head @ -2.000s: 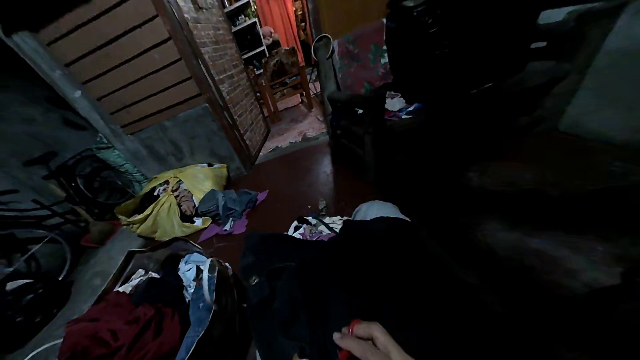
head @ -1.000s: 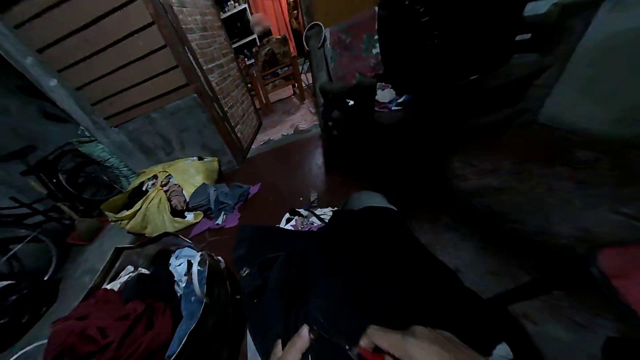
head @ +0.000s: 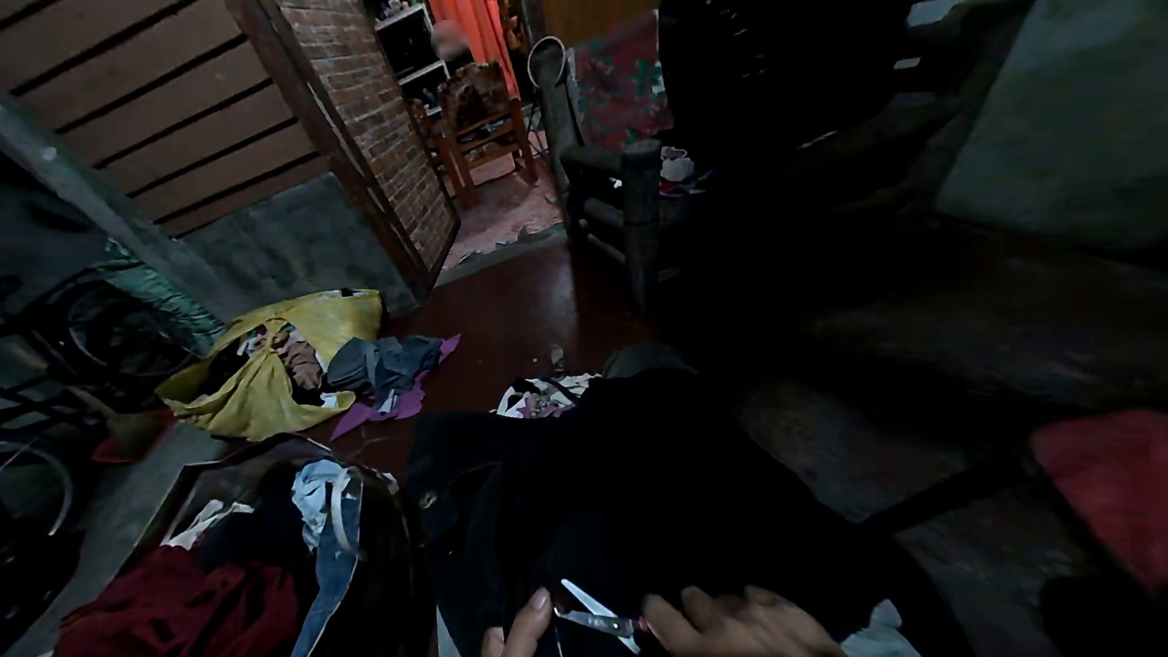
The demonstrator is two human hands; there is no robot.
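A black garment is spread across my lap, with a metal button or snap near its left edge. At the bottom of the head view my right hand holds a pair of scissors with red handles, mostly covered by the fingers. The blades are spread apart and point left. My left hand is just left of the blade tips, its thumb and a finger pinching the dark cloth. The lower parts of both hands are cut off by the frame edge.
At the lower left an open container holds maroon, denim and light clothes. Beyond it lies a yellow sack of clothes, beside grey and purple cloth. A wooden chair stands by the doorway, and red fabric is at right.
The left hand, not seen two seconds ago, is now at the cloth. The scissors' blades now show, spread apart. Red fabric has come into view at the right as the view shifted.
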